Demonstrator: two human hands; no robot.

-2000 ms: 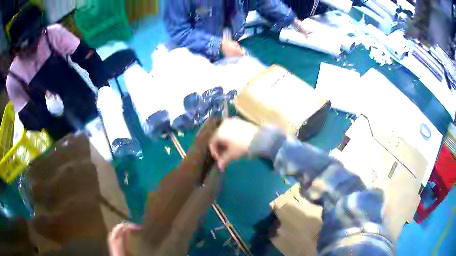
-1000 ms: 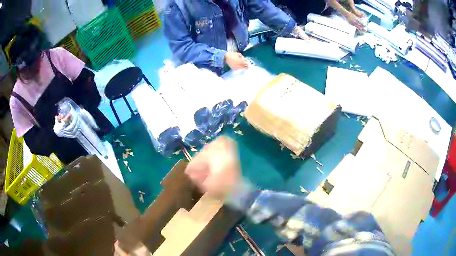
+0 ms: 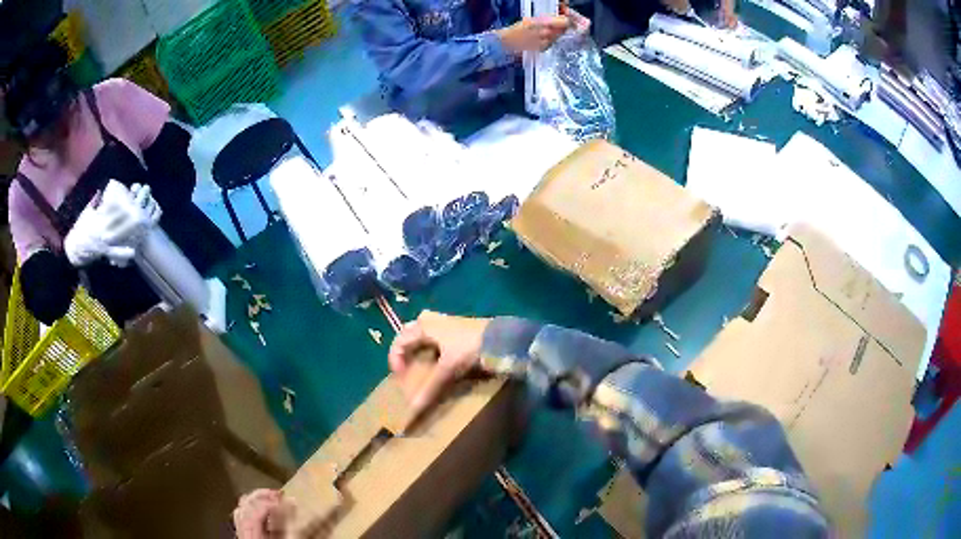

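Observation:
A long brown folded carton [image 3: 422,463] lies slantwise at the bottom centre, with a notched slot in its upper face. My right hand [image 3: 437,363], in a plaid sleeve, is on its far end, fingers bent over the panel there. My left hand [image 3: 263,516] is at its near left end, partly cut off by the bottom edge, fingers on the cardboard. The carton's underside and near end are hidden. Flat box blanks [image 3: 817,358] lie at the right, partly behind my right sleeve.
Brown folded cartons [image 3: 174,411] stand at the left. A closed carton [image 3: 616,226] and bagged white rolls [image 3: 348,221] lie beyond my hands. Small scraps are scattered on the green table [image 3: 316,358]. Two people at the far side handle white rolls and clear plastic; a yellow crate [image 3: 47,358] is at far left.
The held carton, showing an open trough a second ago, now shows a broad panel across its top. My right hand lies over its far end. The person opposite has raised a clear bag.

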